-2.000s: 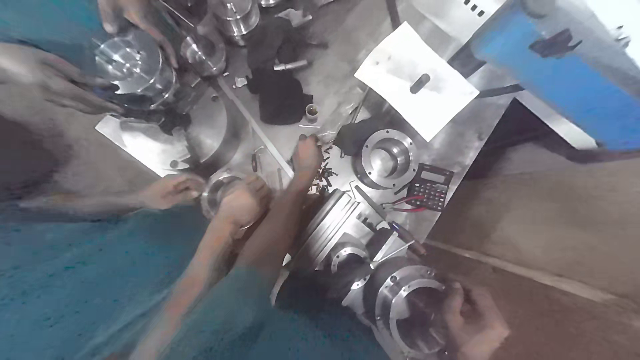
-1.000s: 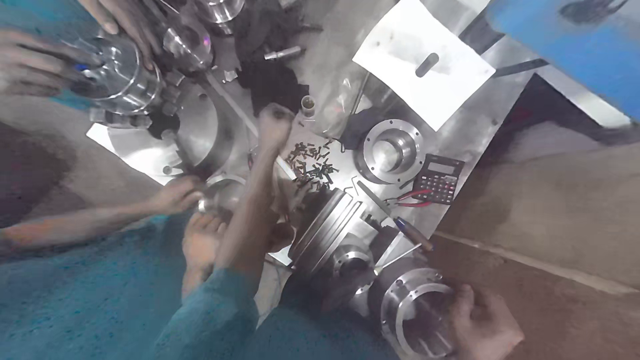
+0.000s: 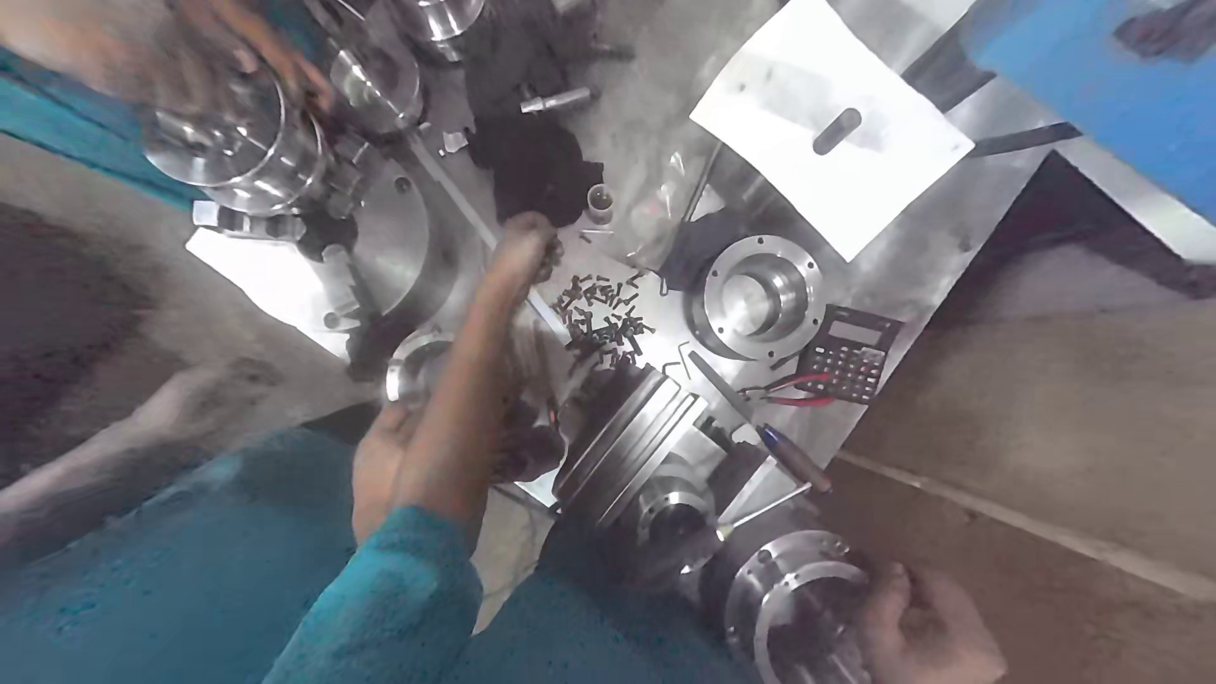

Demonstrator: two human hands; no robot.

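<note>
My left hand (image 3: 532, 247), bent at the fingers, is over a long flat metal bar (image 3: 456, 190), left of a pile of small dark screws (image 3: 603, 318). Whether it holds anything is hidden. My right hand (image 3: 931, 622) is at the right rim of a flanged metal ring (image 3: 769, 570) with bolt holes, its fingers around the edge. A ribbed metal part (image 3: 632, 446) and a smaller round metal fitting (image 3: 674, 499) lie between my hands. Below my left forearm, a co-worker's hand (image 3: 380, 456) is at another metal ring (image 3: 408, 366).
At upper left a co-worker's hands (image 3: 237, 57) are on a metal cylinder (image 3: 218, 152). Another flanged ring (image 3: 807, 275), a calculator (image 3: 850, 356), red-handled pliers (image 3: 798, 389) and a file-like tool (image 3: 788, 456) lie at right. White paper (image 3: 807, 95) lies beyond.
The co-worker's hand that was at the ring on the left has drawn away from it. My left hand has moved up and left off the screw pile. My right hand stays at its flanged ring.
</note>
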